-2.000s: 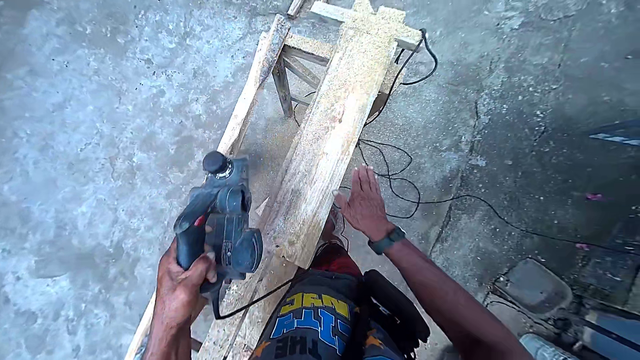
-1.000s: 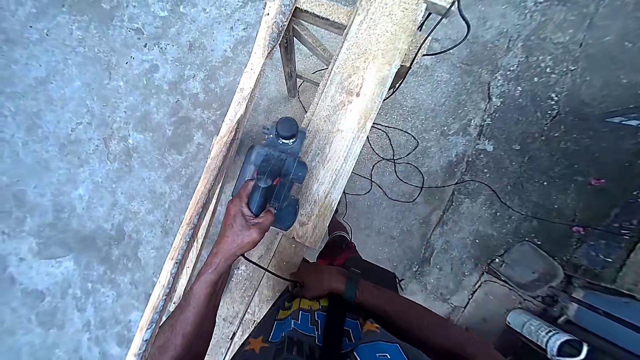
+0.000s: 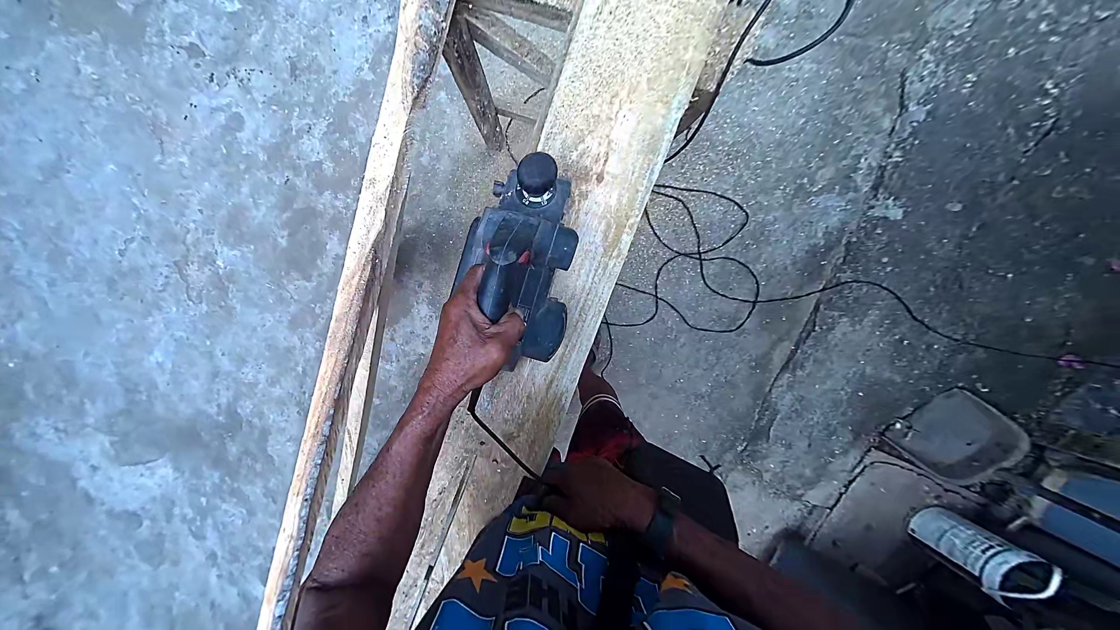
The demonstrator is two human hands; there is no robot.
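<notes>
My left hand (image 3: 477, 337) is closed around the rear handle of a black electric hand planer (image 3: 521, 254). The planer lies along the left side of a wide wooden board (image 3: 621, 131), its front knob pointing away from me. A black power cord (image 3: 503, 446) runs from the planer's rear toward my waist. My right hand (image 3: 595, 494) is low against my shirt, at the cord, with its fingers partly hidden; whether it grips the cord is unclear. A long, narrow wooden piece with a rough edge (image 3: 354, 289) stands to the left of the board.
A wooden trestle (image 3: 472, 79) stands under the far end. Black cable (image 3: 700, 254) lies looped on the concrete floor right of the board. At the lower right are a grey plastic container (image 3: 958, 433) and a white cylindrical container (image 3: 984, 551). My leg is beside the board.
The planer, in my left hand, has moved rightward onto the wide board. My right hand was spread open over the floor beside the board two seconds ago and has come in to my waist.
</notes>
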